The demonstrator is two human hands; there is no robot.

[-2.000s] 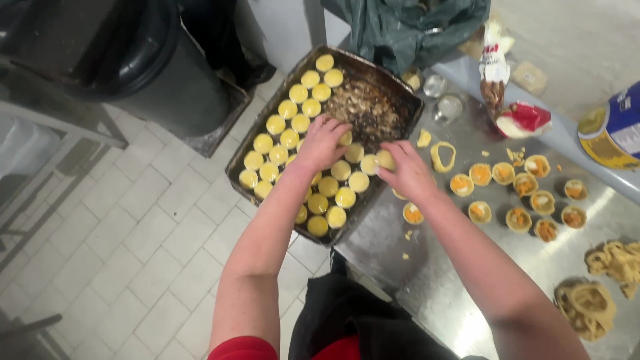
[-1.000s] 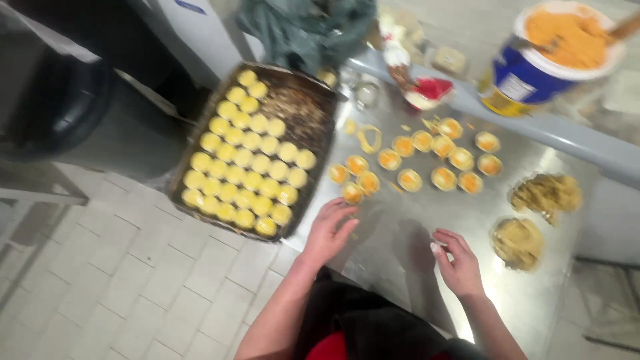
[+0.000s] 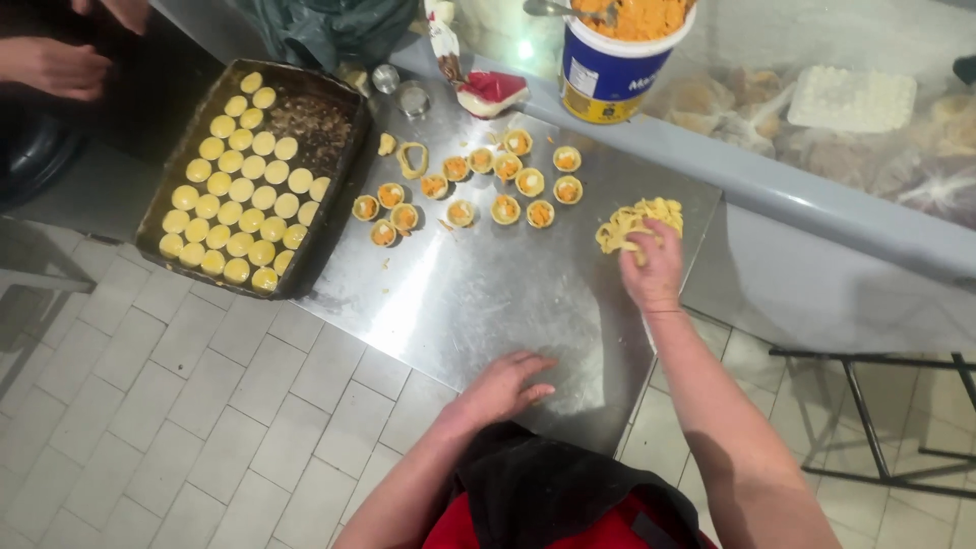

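Note:
My right hand [image 3: 652, 263] is closed around a piece of dough [image 3: 634, 245] at the near edge of a pile of dough scraps [image 3: 662, 212], on the right of the steel table [image 3: 488, 297]. My left hand [image 3: 512, 387] is empty, fingers apart, by the near edge of the table. Small filled pastry cups [image 3: 505, 209] with orange and white filling stand in loose groups mid-table, with a dough ring [image 3: 412, 161] beside them. Several round yellow-topped pastries [image 3: 240, 244] sit in rows in a dark baking tray [image 3: 292, 267] at the left.
A tub of orange filling [image 3: 616, 76] with a spoon [image 3: 550, 8] stands on the ledge behind. Near it lie a piping bag [image 3: 492, 91] and metal ring cutters [image 3: 412, 100]. Another person's hand [image 3: 65, 69] shows at the upper left. A metal rack [image 3: 865, 412] stands at the right.
Both hands have left the tray, where they were two seconds ago. The right hand has moved onto the dough scraps, which now form one pile instead of two. Another person's hands have appeared.

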